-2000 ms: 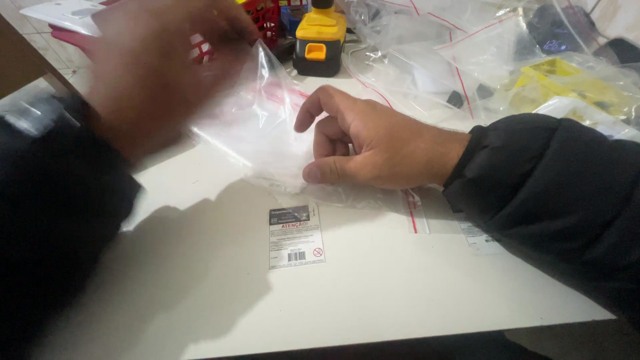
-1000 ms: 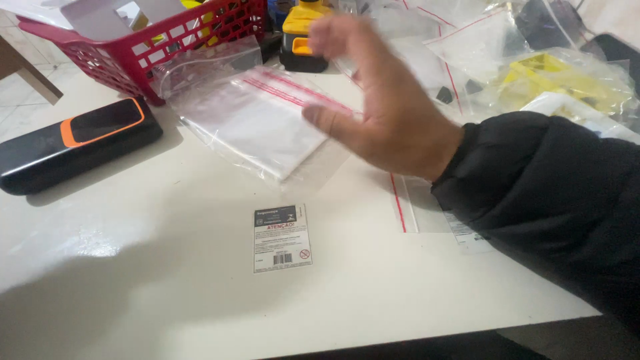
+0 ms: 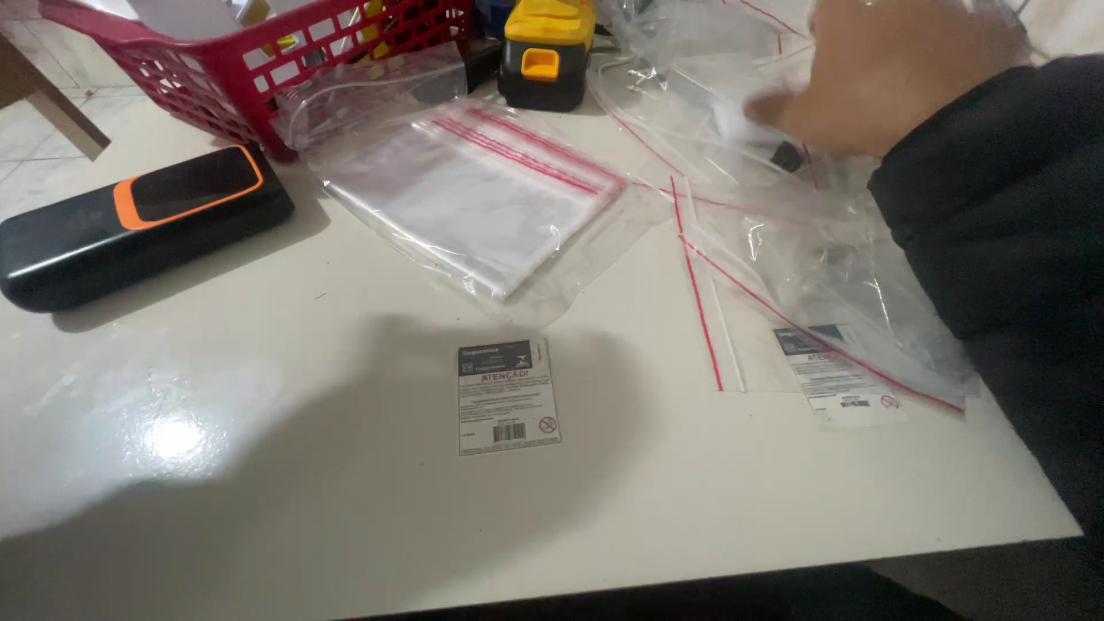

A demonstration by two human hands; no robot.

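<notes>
My right hand (image 3: 897,78), blurred, is at the upper right over a heap of clear plastic bags (image 3: 759,198) with red seal lines; its fingertips are out of sight, so its grip cannot be told. My left hand is outside the frame. A stack of clear bags inside a larger bag (image 3: 466,198) lies at the middle back of the white table. A small printed card (image 3: 509,397) lies flat in front of it. Another printed card (image 3: 849,388) is at the right, partly under a clear bag.
A red plastic basket (image 3: 233,78) holding various items stands at the back left. A black case with an orange-rimmed panel (image 3: 147,228) lies at the left. A yellow and black tool battery base (image 3: 543,65) is at the back middle. The table's front edge (image 3: 604,580) runs below.
My right hand has moved right, away from the stack of bags, to the heap. My left hand, over the bags two seconds ago, has left the view. More clear bag now covers the right-hand card.
</notes>
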